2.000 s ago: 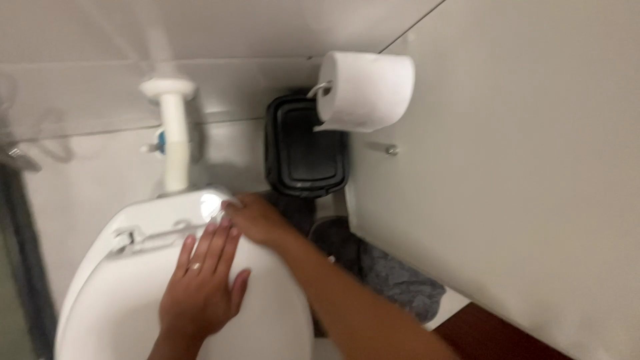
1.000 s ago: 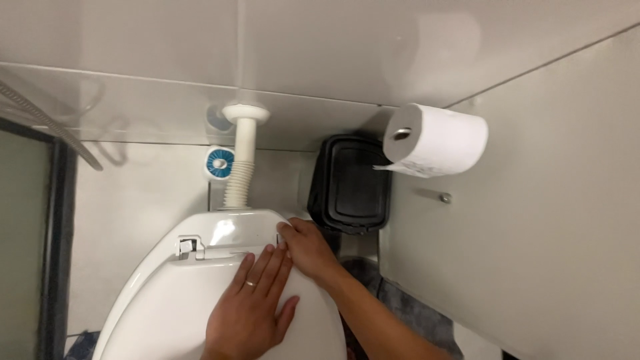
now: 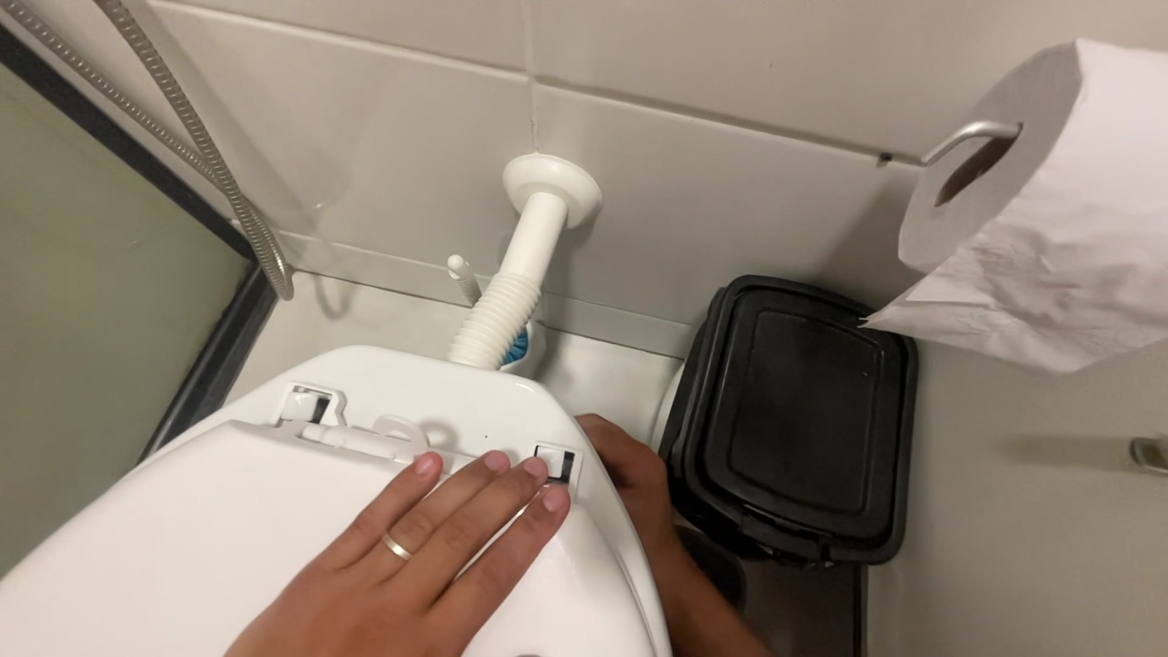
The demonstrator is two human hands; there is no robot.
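A white toilet lid (image 3: 210,520) lies closed over the bowl, with hinge fittings at its back edge. My left hand (image 3: 411,547), a ring on one finger, rests palm down on the lid; its fingertips reach the right hinge fitting (image 3: 555,464). The left hinge fitting (image 3: 308,404) has its square opening exposed. My right hand (image 3: 634,474) is at the right side of the toilet rim, its fingers partly hidden below the edge, so what they touch there cannot be seen. A white corrugated pipe (image 3: 497,315) runs from the wall to behind the toilet.
A black lidded bin (image 3: 803,420) stands right of the toilet. Above it, a toilet paper roll (image 3: 995,201) hangs on a metal holder. A metal shower hose (image 3: 196,137) hangs at the left, beside a dark-framed glass panel (image 3: 91,301). Something blue and white shows behind the pipe.
My right hand has moved from the top of the hinge area to the side and underside of the rim. My left hand stays flat by the right hinge. The view is closer and turned.
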